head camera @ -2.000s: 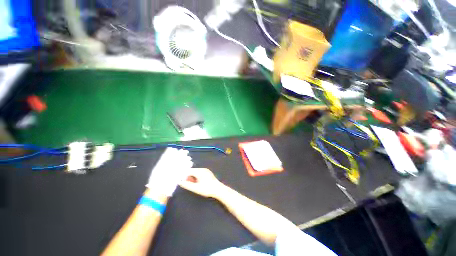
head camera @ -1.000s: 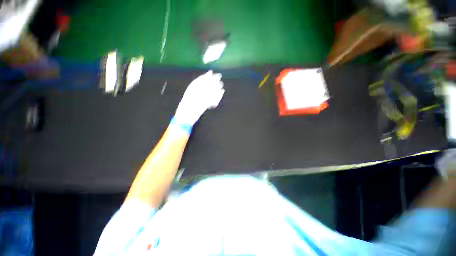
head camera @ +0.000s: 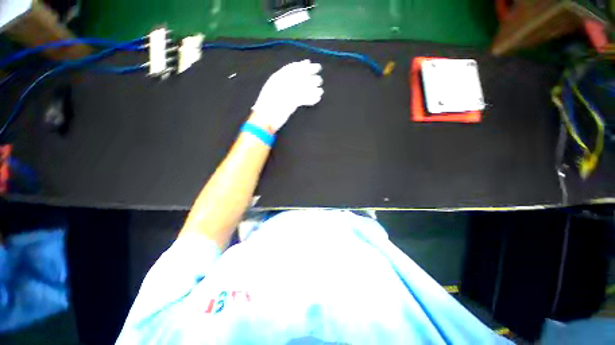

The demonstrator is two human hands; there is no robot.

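My left hand (head camera: 290, 93), in a thin white glove with a blue band at the wrist, rests on the black mat (head camera: 337, 155) with its fingers curled. Whether it holds anything cannot be seen. A pale square unit (head camera: 453, 85) with dark dots near its corners lies on an orange-red pad (head camera: 418, 104) to the right. My right hand is not in view.
A blue cable (head camera: 303, 46) with a yellow tip runs across the mat's back. A connector block (head camera: 158, 52) stands left. Yellow and blue cables (head camera: 587, 128) lie far right. A dark device (head camera: 290, 8) is on the green surface at the top edge.
The view has tilted down and turned. My right hand, near my left hand two seconds ago, has left the picture. My left hand stays over the mat.
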